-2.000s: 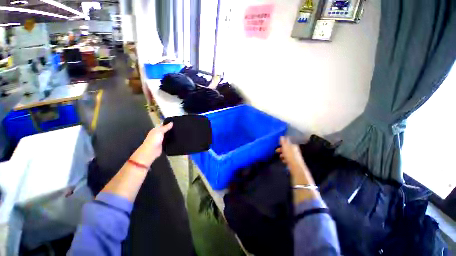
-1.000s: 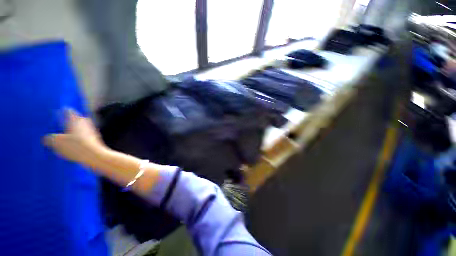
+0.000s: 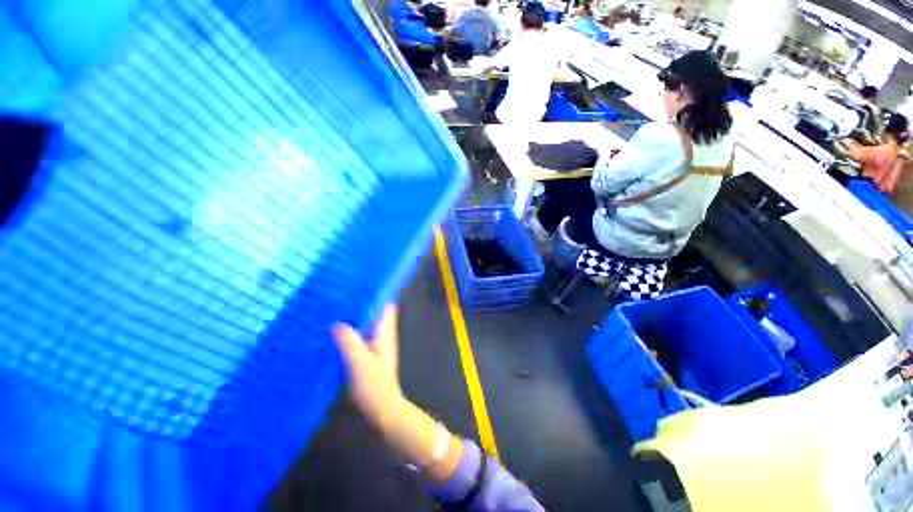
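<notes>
A large blue bin (image 3: 290, 210) fills the left half of the view, tilted so that its gridded base faces me. My right hand (image 3: 372, 365) is at the bin's lower right rim, thumb and fingers at the edge, and holds it. My left hand is out of the picture. A dark thing (image 3: 20, 165), cut off by the left edge, shows against the bin; what it is cannot be told.
A yellow line (image 3: 467, 350) crosses the dark floor. A blue bin with dark pieces (image 3: 497, 288) stands beyond it. A person (image 3: 656, 190) sits on a stool at a white table. More blue bins (image 3: 626, 375) and pale yellow cloth (image 3: 741, 450) are at the right.
The view has swung from the window shelf to the aisle and seated workers. The blue bin is now off the shelf, tilted up close in front of me. My left hand has left the picture.
</notes>
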